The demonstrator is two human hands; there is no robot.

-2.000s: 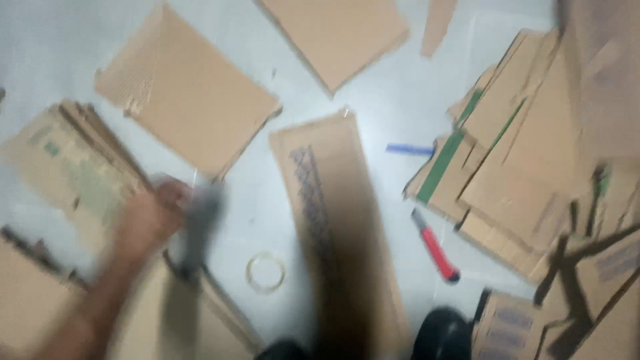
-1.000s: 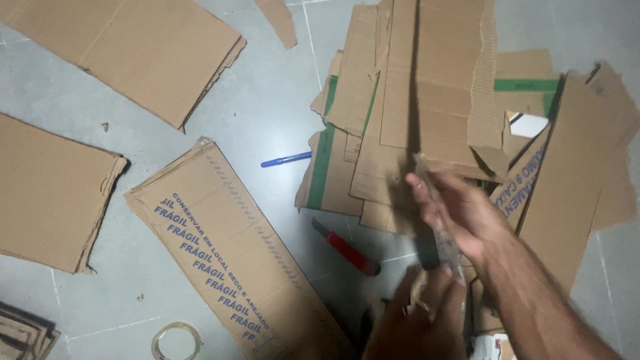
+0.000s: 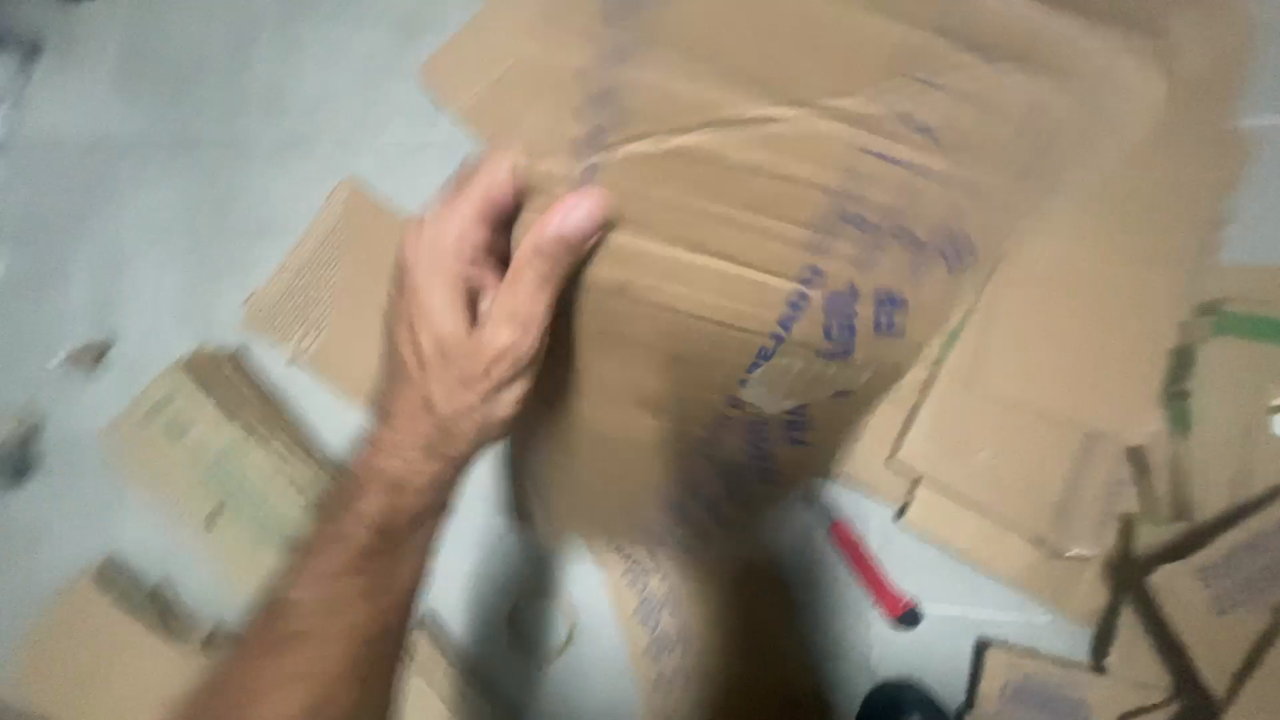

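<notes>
My left hand (image 3: 480,300) grips the left edge of a large creased cardboard sheet (image 3: 700,280), its thumb on the face towards me. The sheet bears blue printing and a piece of clear tape, and is raised over the floor, blurred by motion. My right hand is not in view. Below the sheet's lower right part, a red utility knife (image 3: 870,570) lies on the floor. Under the sheet's bottom edge, part of another printed cardboard piece (image 3: 645,620) shows.
Stacked cardboard pieces (image 3: 1040,400) lie at the right, some with green stripes. At the left are a small cardboard stack (image 3: 225,450) and another cardboard piece (image 3: 350,290). A dark shoe tip (image 3: 900,700) shows at the bottom, near an opened carton (image 3: 1080,690).
A second ago both hands were over the pile at the right; now my left hand holds a large sheet and my right hand has left the view. The view has swung.
</notes>
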